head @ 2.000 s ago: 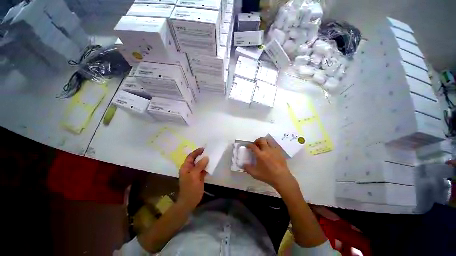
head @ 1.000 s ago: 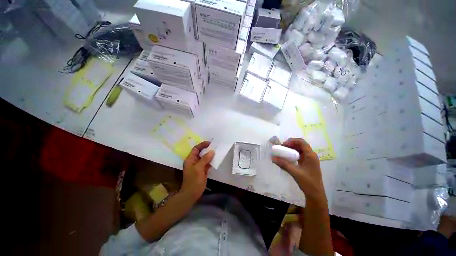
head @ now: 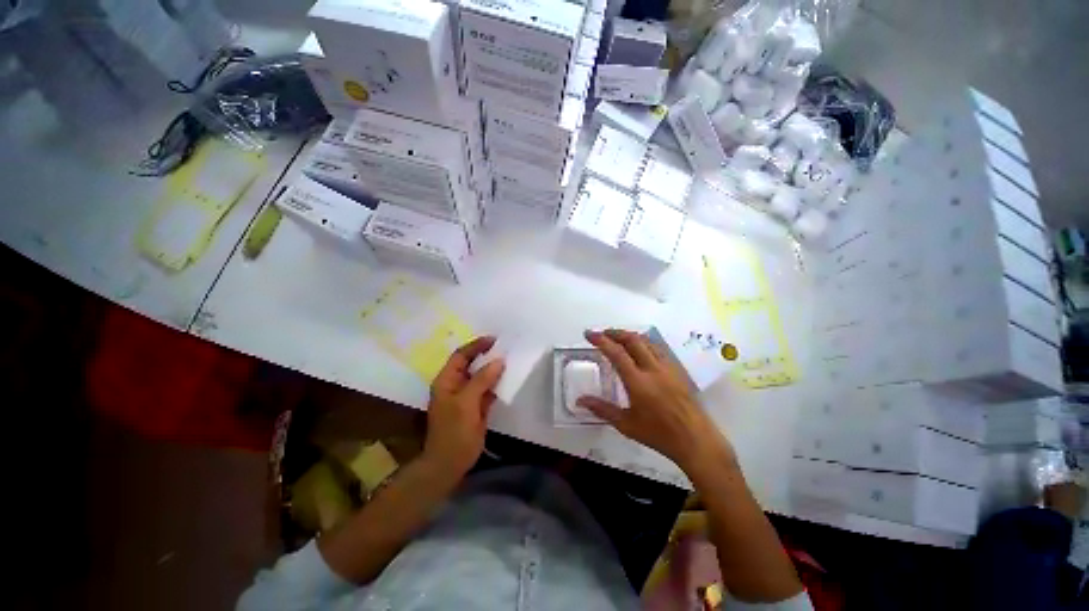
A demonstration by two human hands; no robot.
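Observation:
An open white box base (head: 559,413) lies near the table's front edge. A rounded white unit (head: 582,384) sits in its recess. My right hand (head: 639,388) is over the box's right side, fingers apart, with the thumb close to the unit; whether it touches cannot be told. My left hand (head: 463,388) pinches a thin white piece (head: 514,365), perhaps a card or flap, left of the box. A white box lid (head: 705,355) with a round gold dot lies behind and right of my right hand, partly hidden by it.
Stacks of printed white boxes (head: 517,107) stand behind left, with smaller boxes (head: 629,203) at the back centre. A clear bag of white units (head: 764,131) and dark cords (head: 850,110) are behind right. A box wall (head: 920,275) is at the right. Yellow outlines mark the table.
One second ago my right hand held the white unit right of the box. Now the unit is in the recess and the hand has moved left over it. My left hand has barely moved.

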